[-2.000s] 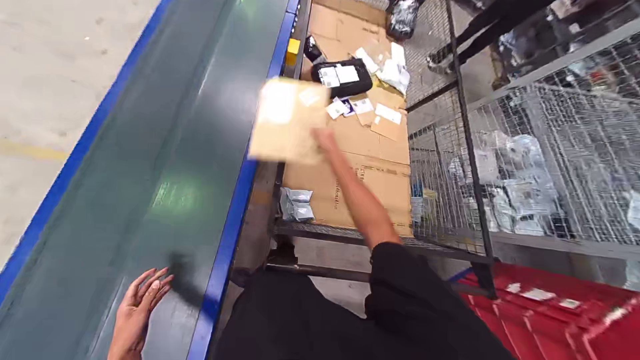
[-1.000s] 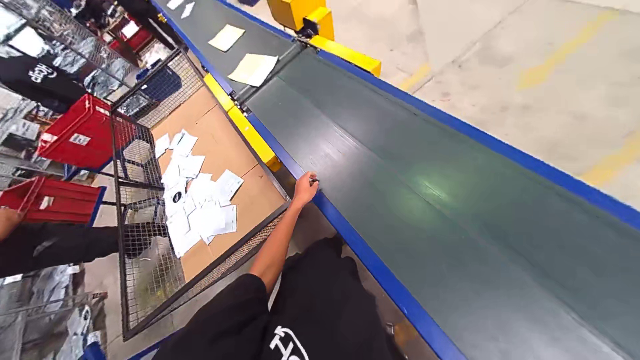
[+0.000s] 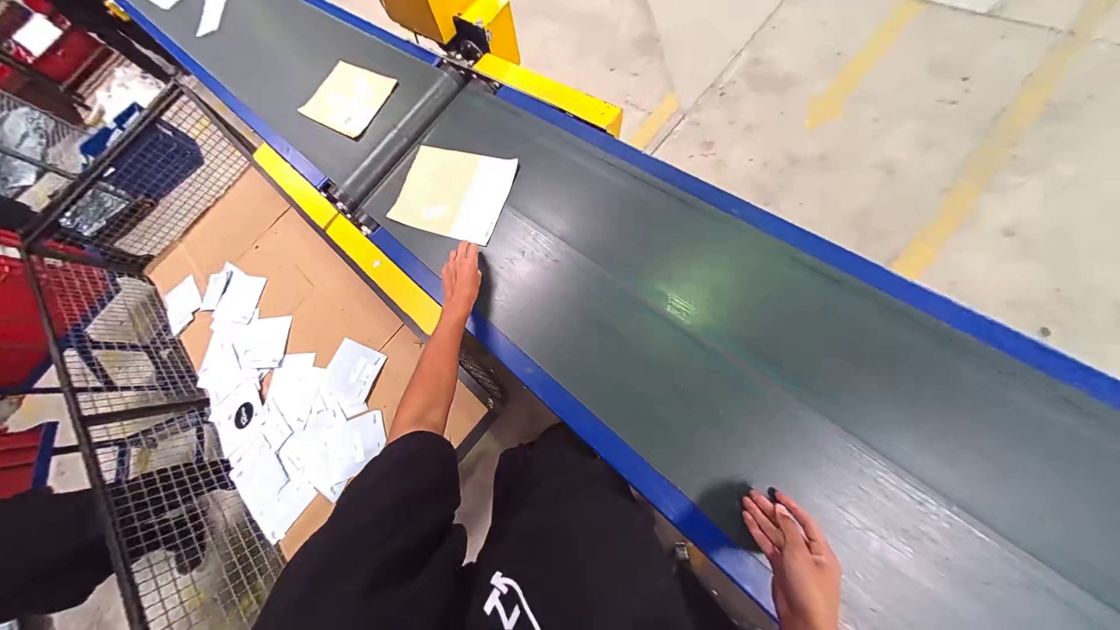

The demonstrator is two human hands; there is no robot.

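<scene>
My left hand reaches over the blue edge of the conveyor belt, its fingertips at the near corner of a tan padded envelope with a white strip. Whether they touch the envelope cannot be told. Low over the belt at the lower right is my right hand, fingers apart and holding nothing. A second tan envelope lies farther up, beyond the roller gap. Many white envelopes lie in a loose pile on cardboard in the wire cage cart to the left.
The cart's black mesh side stands at the left, with a person's dark-clothed leg behind it. A blue crate and red bins are farther left. Yellow guards flank the belt joint. Concrete floor lies beyond the belt.
The view has swung round to the belt joint and the cart of white envelopes. Since one second ago, my left hand has reached out to a tan envelope, and my right hand has come into view.
</scene>
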